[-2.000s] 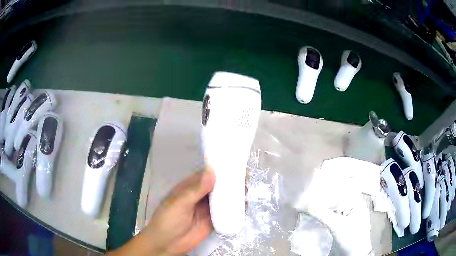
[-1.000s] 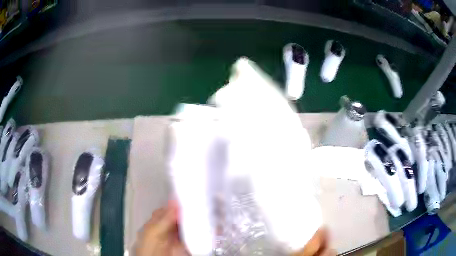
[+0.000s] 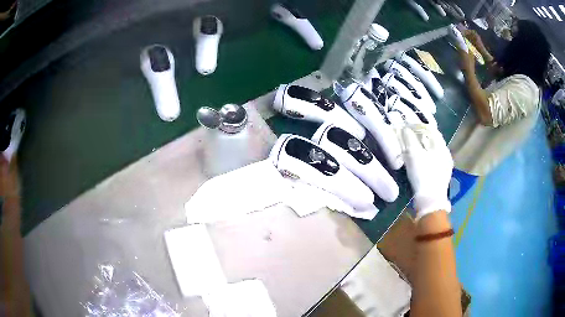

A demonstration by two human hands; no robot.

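My left hand (image 3: pixel 7 176) is cut off by the left edge, with its fingers at the lower end of a white handset (image 3: pixel 15 131) over the green belt. My right hand (image 3: pixel 427 164), in a white glove, lies over the handle end of a white handset (image 3: pixel 406 110) in the cluster at the bench's right edge. The glove hides whether its fingers are closed around it. Nearer handsets (image 3: pixel 322 170) show black oval panels with round silvery buttons. A white cloth (image 3: pixel 238 192) lies beside them, partly under one handset.
A pump bottle (image 3: pixel 226 142) stands behind the cloth. Folded white wipes (image 3: pixel 195 260) and crinkled clear film (image 3: pixel 127 297) lie at the front. Single handsets (image 3: pixel 162 83) lie on the belt. A grey post (image 3: pixel 350 40) rises behind the cluster. A person (image 3: pixel 511 102) sits at right.
The view has swung right. The handset and cloth are no longer held up in front. My left hand is at the far left, and my gloved right hand has reached to the right cluster.
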